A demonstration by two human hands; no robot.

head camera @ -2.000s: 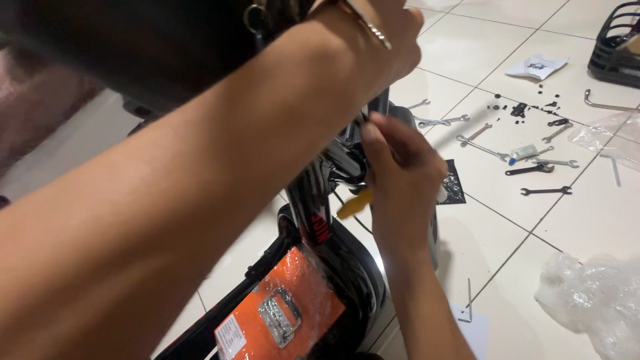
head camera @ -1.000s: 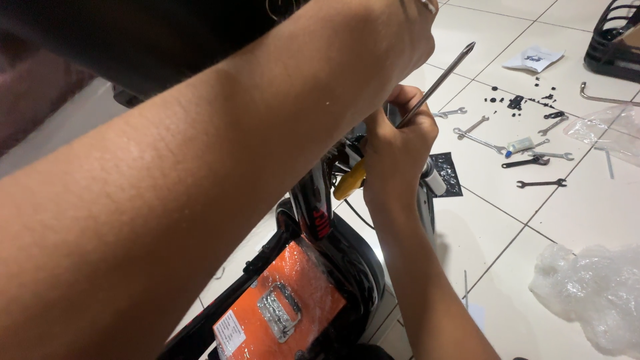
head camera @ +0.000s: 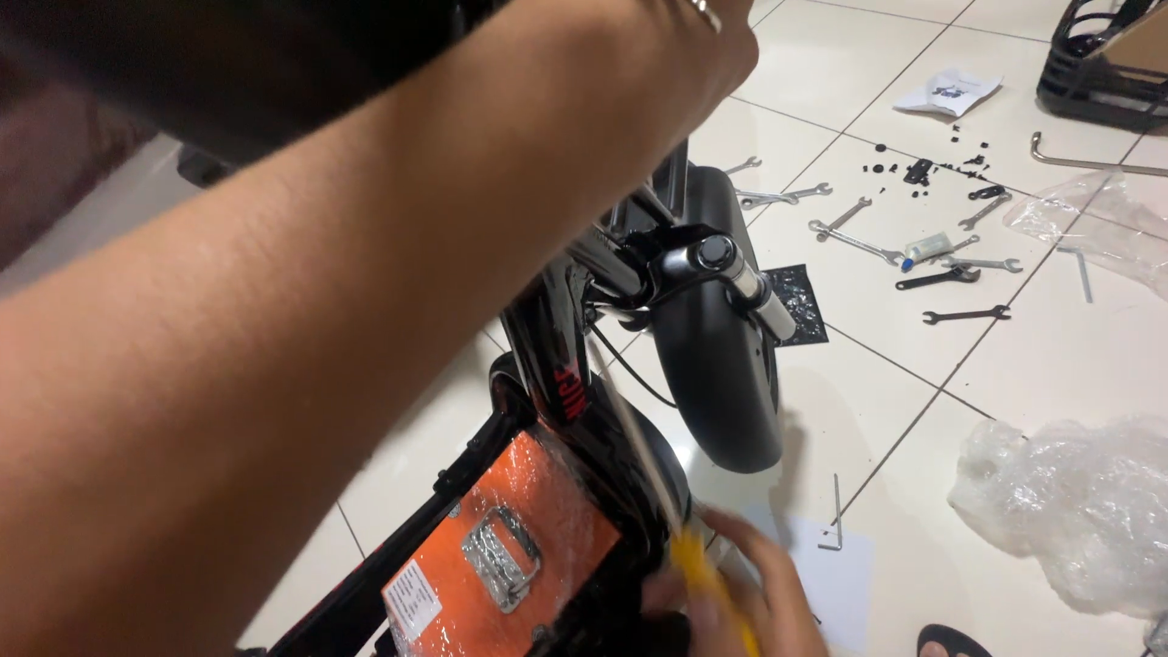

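Note:
My right hand (head camera: 744, 584) is low in the view, blurred, around the yellow handle of a screwdriver (head camera: 698, 570), its metal shaft pointing up along the black frame (head camera: 547, 347) of a two-wheeler. My left arm crosses the view from the lower left; my left hand (head camera: 698, 55), with a ring, is at the top, above the front fork (head camera: 712, 255), and its fingers are mostly cut off, so what it touches is hidden. Right of the frame stands the front wheel under a black fender (head camera: 716, 383). An orange box with a metal handle (head camera: 547, 511), wrapped in clear plastic, sits within the lower frame.
On the tiled floor at right lie several wrenches (head camera: 967, 315), small black parts (head camera: 920, 172), a small tube (head camera: 928, 248), hex keys (head camera: 837, 511) and a paper sheet (head camera: 949, 93). Clear plastic wrap (head camera: 1077, 511) lies lower right. A black basket (head camera: 1095, 100) stands upper right.
My right hand has moved down from beside the fork with the screwdriver, whose shaft stuck up above the hand a second ago. The fork and fender now show. My left arm stays across the view.

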